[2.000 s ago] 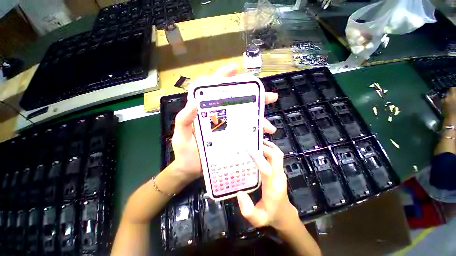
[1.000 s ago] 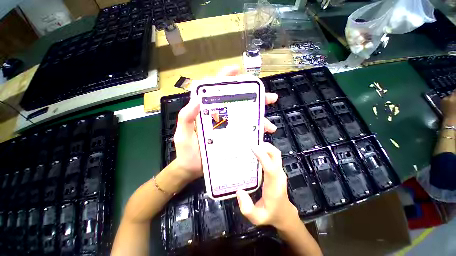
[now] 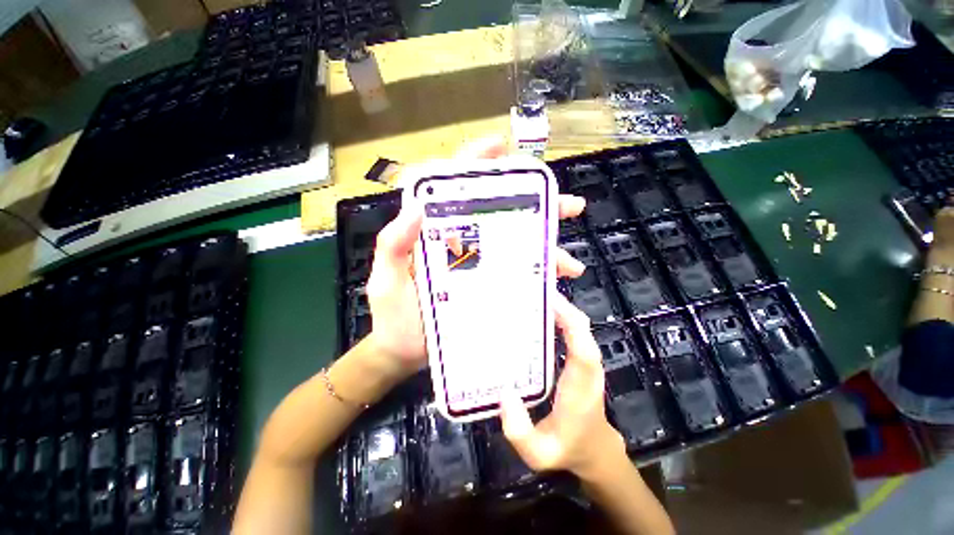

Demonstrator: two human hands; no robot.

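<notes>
A smartphone [image 3: 490,293] in a white or pale pink case is held upright in the middle, its bright screen facing me with a small picture near the top. My left hand [image 3: 395,298] holds it from the left and behind, with fingertips showing past its right edge. My right hand [image 3: 570,402] is at its lower right, the thumb at the bottom of the screen and fingers along the right edge. Below lies a black blister tray [image 3: 797,324] with a dark plastic housing [image 3: 685,366] in each visible pocket. The phone and hands hide part of the tray.
Another black tray [image 3: 126,376] is at left, a stacked one [image 3: 199,136] behind it. Behind the main tray are a white-labelled bottle [image 3: 530,130], a greyish bottle [image 3: 368,84] and clear bags [image 3: 617,89]. Pale bits [image 3: 821,230], a hanging plastic bag [image 3: 811,52] and a coworker's arm [image 3: 934,287] are at right.
The emoji-like rows on the lower screen are gone. My right thumb has moved from over the screen down to its bottom edge. The coworker's hand at right has shifted slightly.
</notes>
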